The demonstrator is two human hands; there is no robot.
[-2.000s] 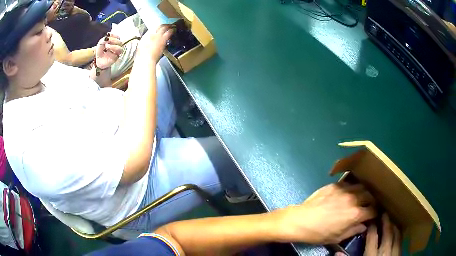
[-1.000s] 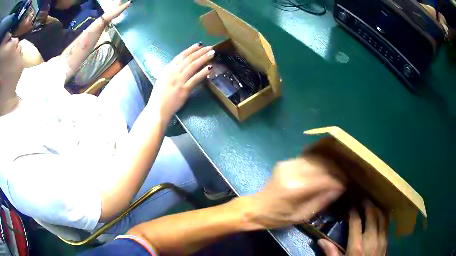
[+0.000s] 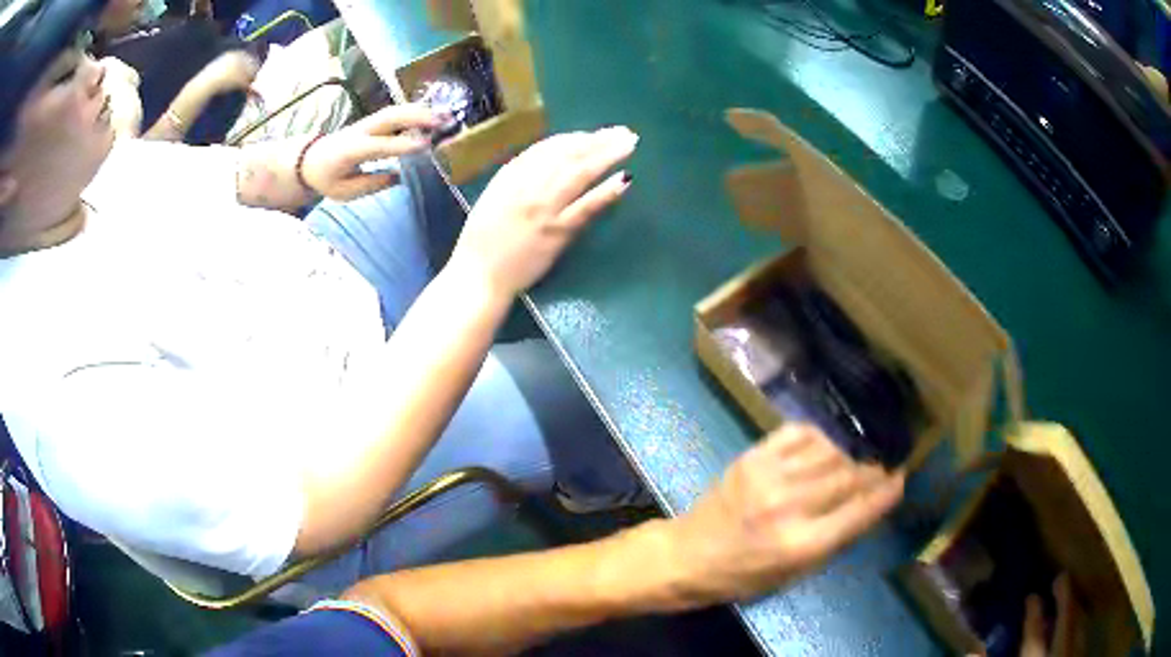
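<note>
An open brown mailer box point(image 3: 726, 366) stands on the bench, its lid up. It holds dark coiled cables point(image 3: 848, 366) and a shiny clear plastic bag point(image 3: 758, 340). My left hand point(image 3: 783, 513) is at its near edge, fingers curled; blur hides whether they grip it. A second open box point(image 3: 1104, 513) stands at the lower right, with dark contents and a shiny patch inside. My right hand point(image 3: 1047, 622) is partly cut off by the bottom edge, its fingers in or over that box; its hold cannot be told.
A seated co-worker point(image 3: 218, 372) at the left has one hand stretched over the bench point(image 3: 616, 295) and the other at a third open box point(image 3: 494, 141). A black radio-like unit point(image 3: 1040, 141) and loose cables point(image 3: 835, 39) are at the back. A chair armrest point(image 3: 385, 520) is below my left forearm.
The co-worker's box has moved toward me, beside my left hand. My left hand has left the lower-right box, which now sits farther right and lower. Another box is at the co-worker's far hand.
</note>
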